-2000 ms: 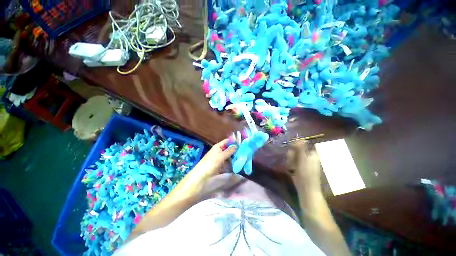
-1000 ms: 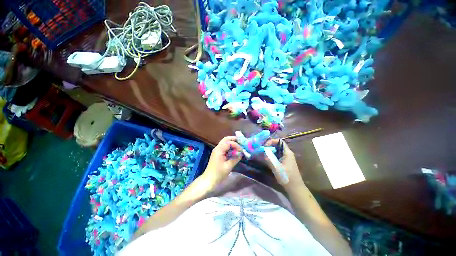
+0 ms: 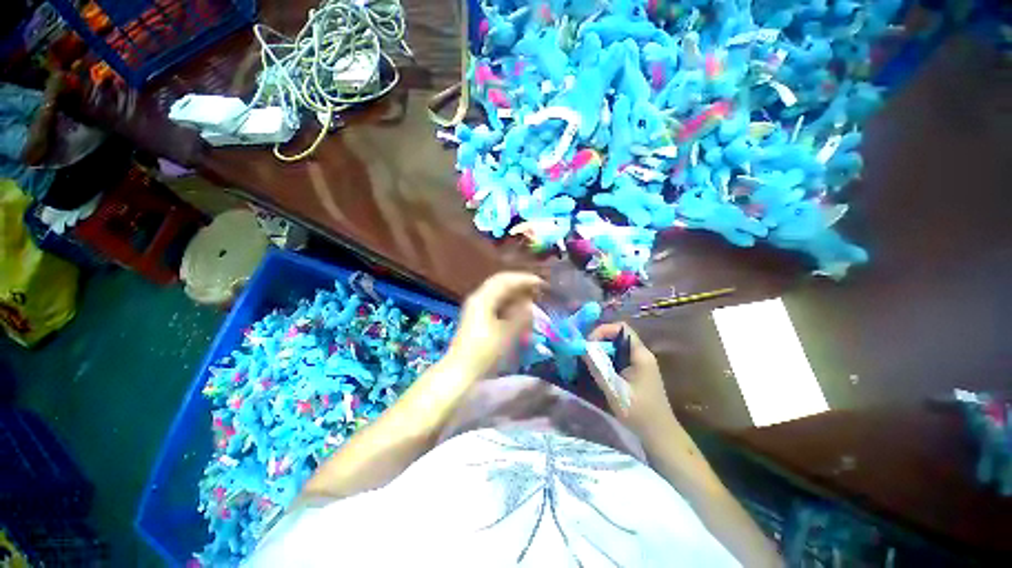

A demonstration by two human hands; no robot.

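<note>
A blue plush toy (image 3: pixel 568 333) with some pink and a white label (image 3: pixel 607 375) is between my hands, in front of my body. My right hand (image 3: pixel 635 372) holds it, with a small dark tool (image 3: pixel 623 346), perhaps snips, in the same hand. My left hand (image 3: pixel 498 316) is at the toy's left side, slightly blurred, with curled fingers; whether it grips the toy is unclear. A heap of blue and pink toys (image 3: pixel 655 144) lies on the table beyond.
A yellow-brown stick (image 3: pixel 690 300) and a pale card (image 3: pixel 769 362) lie right of my hands. A blue crate (image 3: pixel 167 477) full of toys stands left. Power strips (image 3: pixel 235 119) with tangled cable lie back left. More toys (image 3: pixel 988 427) are far right.
The right hand has come in from beside the card to the toy. Since one second ago, the left hand has lifted slightly and its fingers have shifted at the toy.
</note>
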